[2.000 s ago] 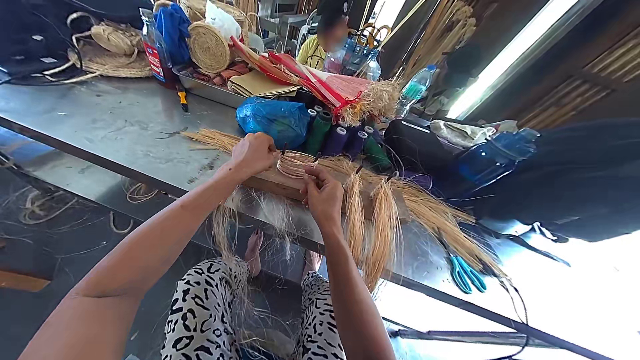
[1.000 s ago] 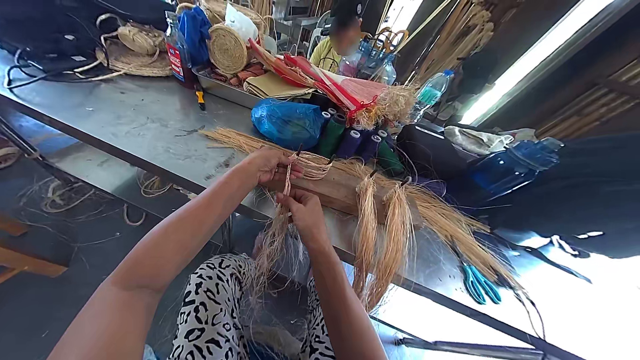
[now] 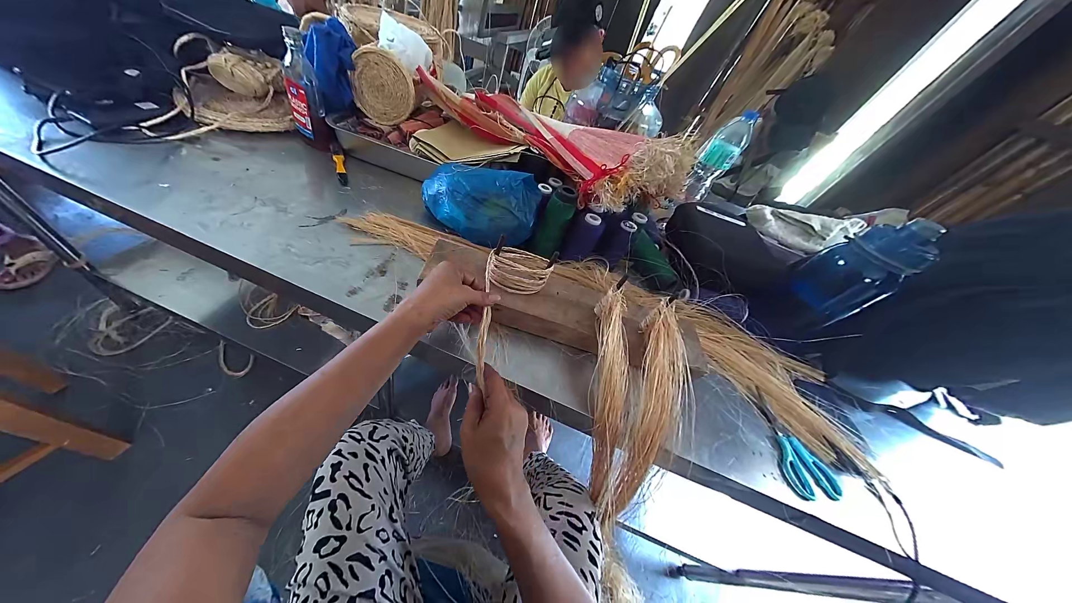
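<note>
A wooden block (image 3: pixel 557 311) with several dark pegs lies at the table's near edge. Pale cord (image 3: pixel 517 273) is looped around two pegs at its left part. From there a fiber strand (image 3: pixel 484 339) hangs down over the edge. My left hand (image 3: pixel 456 295) pinches the strand at its upper part, by the block's left end. Lower down, below the table edge, my right hand (image 3: pixel 494 427) grips the same strand. Two bundles of loose tan fiber (image 3: pixel 657 402) hang from pegs at the right. Long straw-colored fibers (image 3: pixel 737 343) lie behind the block and stick out at both ends.
Behind the block are a blue plastic bag (image 3: pixel 481 203) and several thread spools (image 3: pixel 582 234). A metal tray (image 3: pixel 381 157), a glass bottle (image 3: pixel 301 100) and a cutter (image 3: pixel 339 166) stand or lie farther back. Teal-handled scissors (image 3: pixel 806 469) lie right. A person (image 3: pixel 553 84) is beyond the table.
My right hand has moved down, away from the block, along the strand. Two seconds ago both hands were up at the looped cord. The strand now hangs straighter between my hands.
</note>
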